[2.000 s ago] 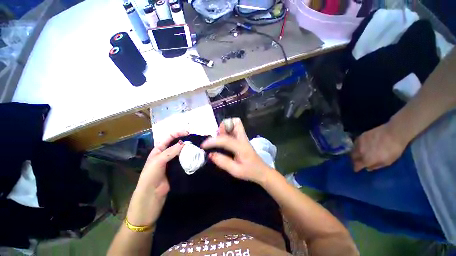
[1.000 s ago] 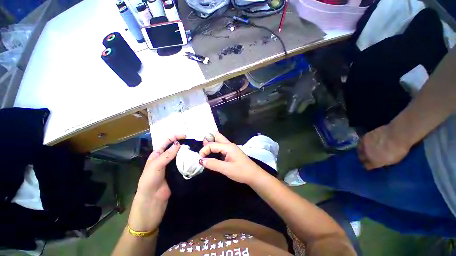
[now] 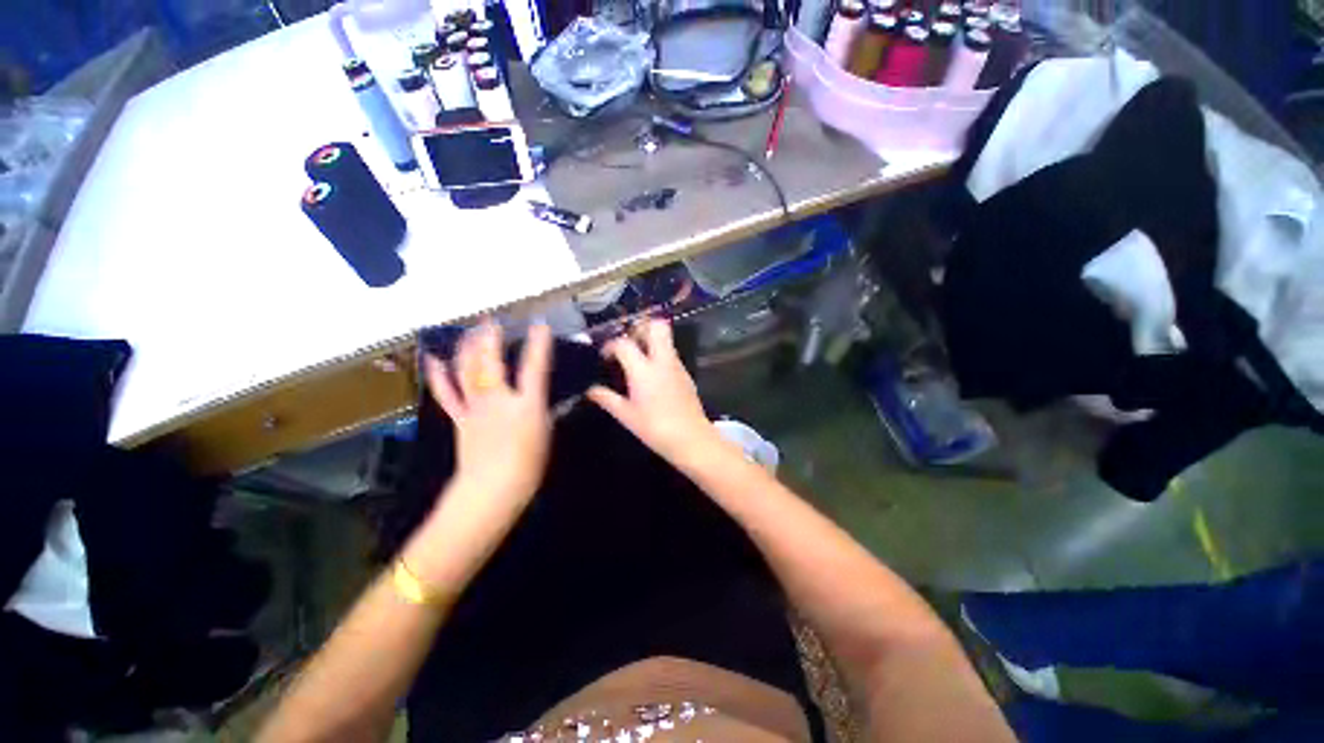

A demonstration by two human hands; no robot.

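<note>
The black garment [image 3: 624, 508] fills my lap and reaches up to the table edge. My left hand [image 3: 501, 407] lies on its upper part with fingers spread, slightly blurred. My right hand [image 3: 651, 389] is at the garment's upper right edge with fingers bent; whether it pinches the cloth is unclear. A small white piece [image 3: 749, 443] shows right of my right forearm. No needle or thread can be made out.
The white table [image 3: 189, 218] holds black thread cones [image 3: 353, 230], a smartphone [image 3: 476, 157] and a grey mat [image 3: 697, 211]. A pink bin [image 3: 886, 113] holds thread spools. Black and white garments [image 3: 1045, 276] hang at right, more black cloth [image 3: 145, 537] at left. A person's blue-clad leg [image 3: 1147, 639] is lower right.
The white bunched piece between my hands is out of sight. My left hand has moved up and opened out over the black cloth. The other person's hand has left the view.
</note>
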